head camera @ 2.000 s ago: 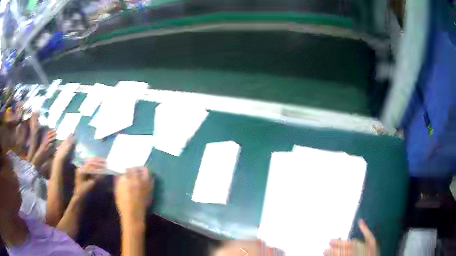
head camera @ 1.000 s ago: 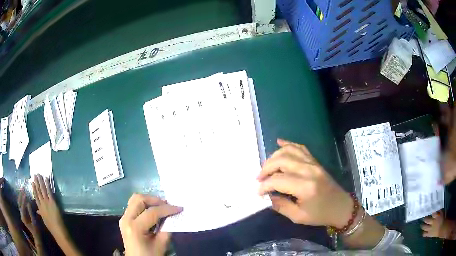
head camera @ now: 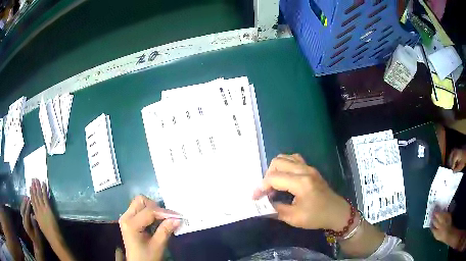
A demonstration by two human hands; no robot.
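A thick stack of white printed sheets lies on the green bench in front of me, edges uneven. My left hand pinches the near left corner of the top sheet between thumb and fingers. My right hand, with a beaded bracelet at the wrist, holds the near right edge of the same sheet. Whether it grips one sheet or more is hidden under the fingers. A narrow folded leaflet pile with short dark marks lies left of the stack.
Fanned folded leaflets and neighbours' hands are at the left. A pale metal rail runs behind. At right are a blue slotted basket, a side leaflet stack, a small printed box and another person's hands holding a folded paper.
Since one second ago, my right hand has moved slightly down and the sheet's near edge lies flatter. At right, the other person's paper has become narrower and moved off the side stack's edge.
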